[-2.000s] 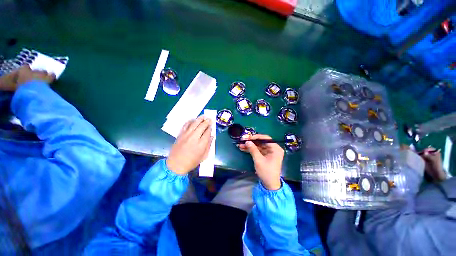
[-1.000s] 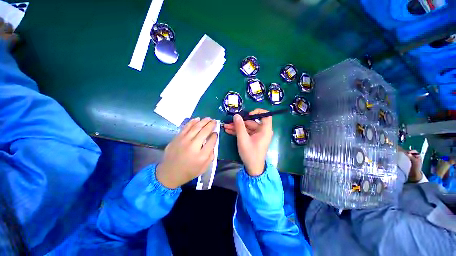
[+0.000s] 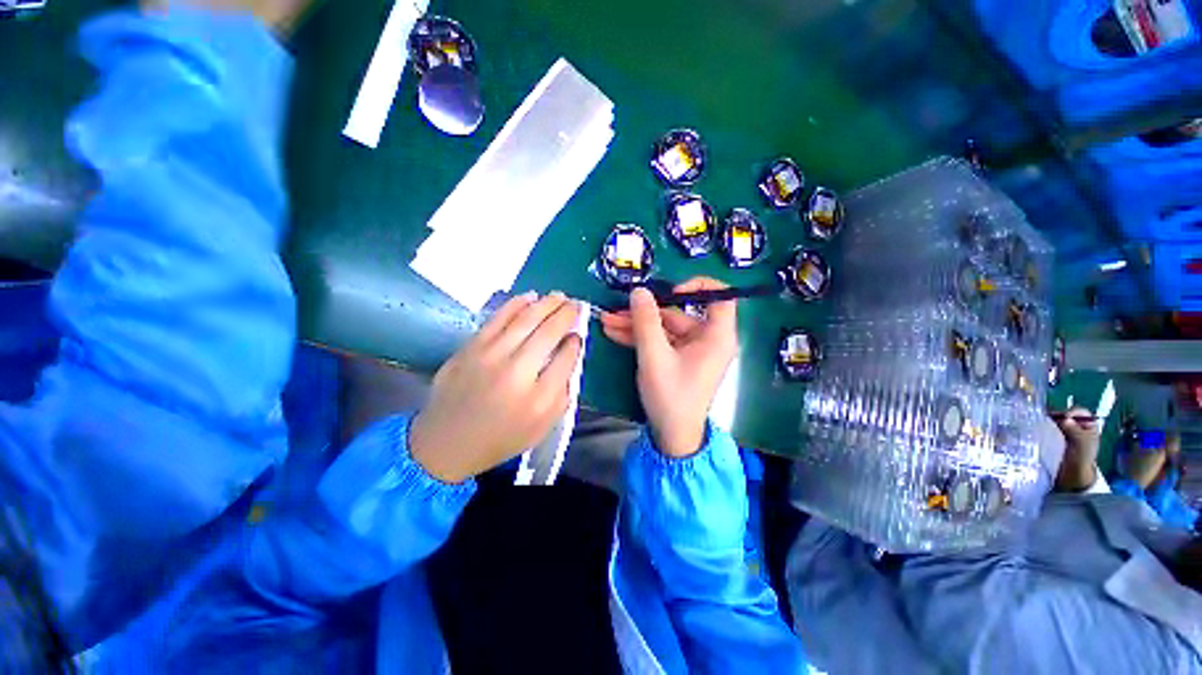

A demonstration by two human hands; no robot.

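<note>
My left hand holds a narrow white strip by its upper end; the strip hangs bent over the bench's front edge. My right hand holds dark tweezers nearly level, with the tip at the strip's upper end beside my left fingertips. Whether the tip grips a piece cannot be told. Several round housings with a pale square and yellow inside lie on the green bench, one just above my right hand. Something small and round shows partly behind my right fingers.
A stack of white strips lies left of the housings. Beyond it are a single strip, an open housing and a shiny disc. A tall stack of clear trays stands right. A neighbour's blue sleeve reaches across at left.
The dark disc near my right hand two seconds ago is not seen now. The strip was lifted and bent, and the tweezers came to its upper end. The left neighbour's arm reached forward.
</note>
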